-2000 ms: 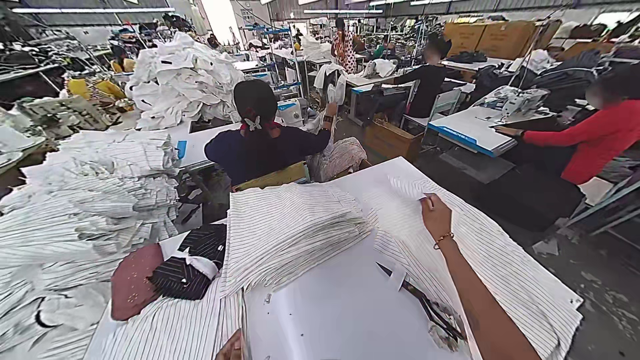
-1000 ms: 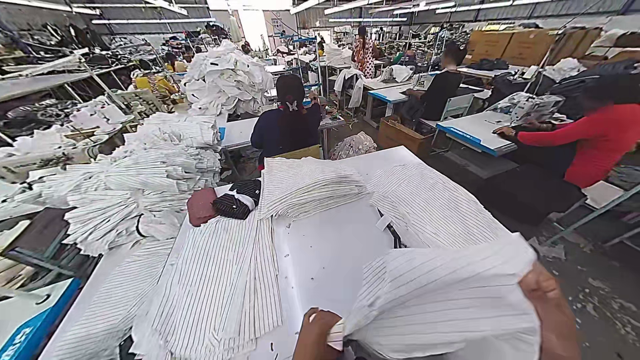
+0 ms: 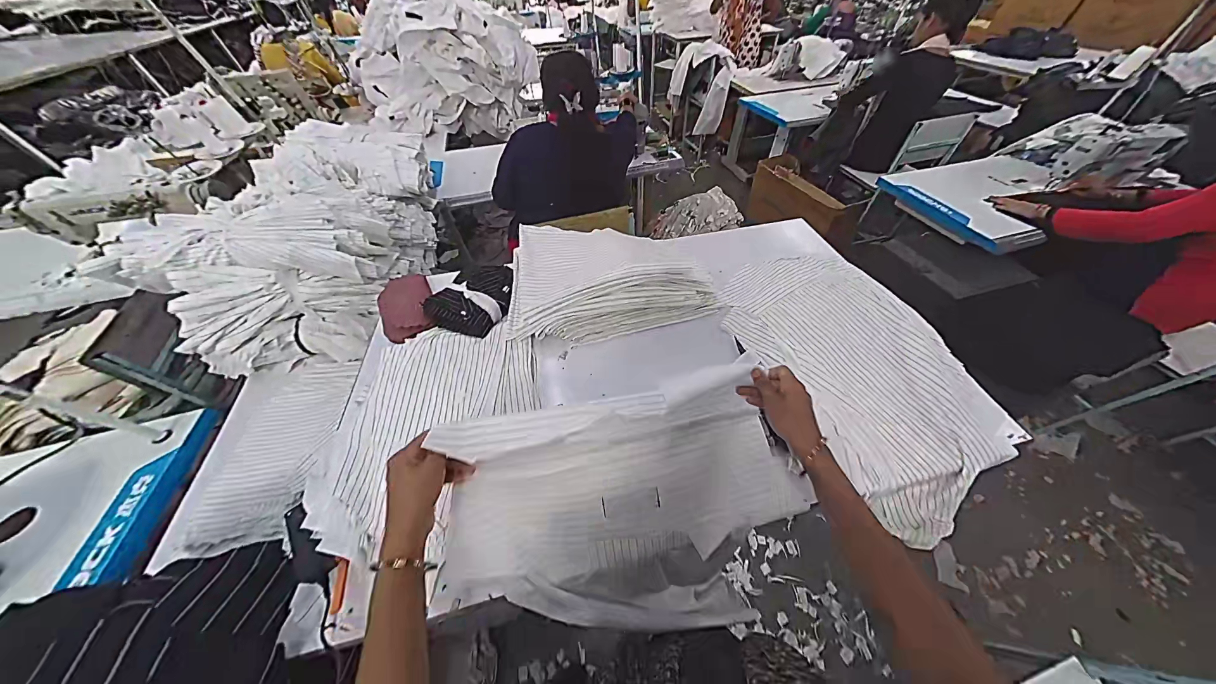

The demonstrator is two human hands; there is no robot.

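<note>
A white striped cloth piece [image 3: 608, 494] is stretched between my hands over the near edge of the white table. My left hand [image 3: 418, 484] pinches its upper left corner, and my right hand [image 3: 781, 404] grips the upper right one. Beyond the cloth lies a stack of striped fabric pieces [image 3: 617, 280]. More striped pieces [image 3: 855, 370] spread along the right side and hang over the edge. Another striped layer [image 3: 427, 408] covers the table's left part. A dark striped cloth bundle [image 3: 470, 302] and a maroon cloth [image 3: 405, 306] sit beside the stack. No scissors show; the held cloth hides part of the tabletop.
A large heap of white striped pieces [image 3: 304, 237] stands at the left, near a blue-edged machine table [image 3: 142, 503]. A person in dark clothes [image 3: 565, 152] sits ahead; a person in red [image 3: 1178, 247] works at the right. A cardboard box [image 3: 798, 199] stands on the floor, where scraps [image 3: 807, 608] lie.
The right hand was on the right-hand pieces two seconds ago; a second ago both hands held a bunched cloth. Now the cloth is spread between them. The view has tilted down.
</note>
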